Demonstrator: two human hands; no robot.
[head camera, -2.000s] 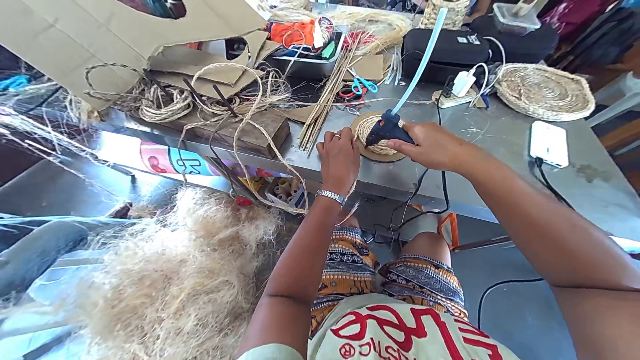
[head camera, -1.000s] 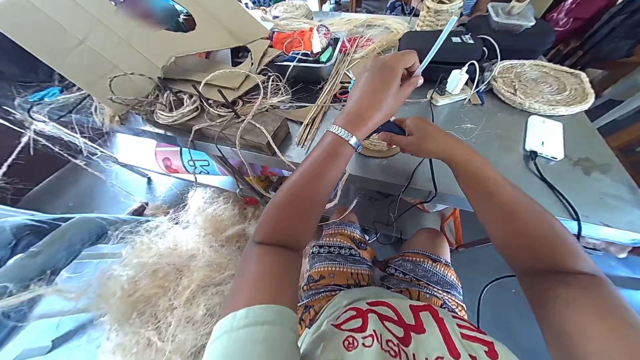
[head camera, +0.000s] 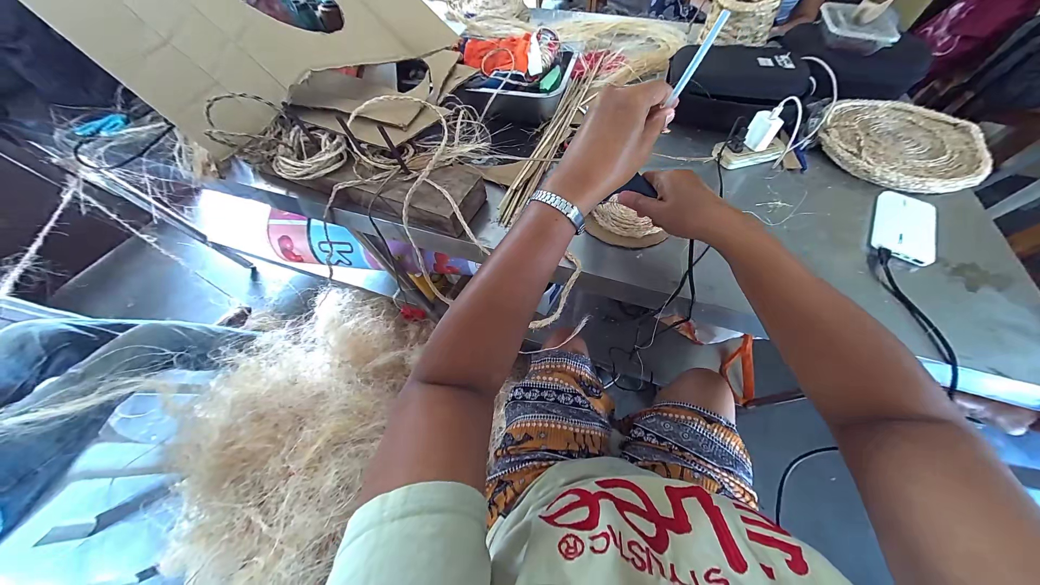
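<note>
With its fingers closed around a pale blue glue stick (head camera: 700, 57), my left hand (head camera: 621, 134) is raised above the table. My right hand (head camera: 682, 203) grips a dark glue gun (head camera: 635, 188), mostly hidden behind my left wrist and my right fingers. Below the gun lies a small coiled fibre-rope piece (head camera: 621, 221) on a round cardboard base (head camera: 632, 240), at the table's near edge. A natural-fibre rope (head camera: 569, 284) hangs over that edge beside my left forearm. Whether the gun's nozzle touches the coil cannot be seen.
A wooden block (head camera: 422, 195) with upright pegs and rope coils (head camera: 309, 154) stands left. Thin sticks (head camera: 540, 166) lie beside it. A woven round mat (head camera: 906, 146), a plugged adapter (head camera: 762, 130) and a white power bank (head camera: 903, 227) are right. Loose fibre (head camera: 301, 439) is heaped at lower left.
My left hand has left the coil and moved up to the glue stick, which it grips. My right hand still holds the glue gun near the coil.
</note>
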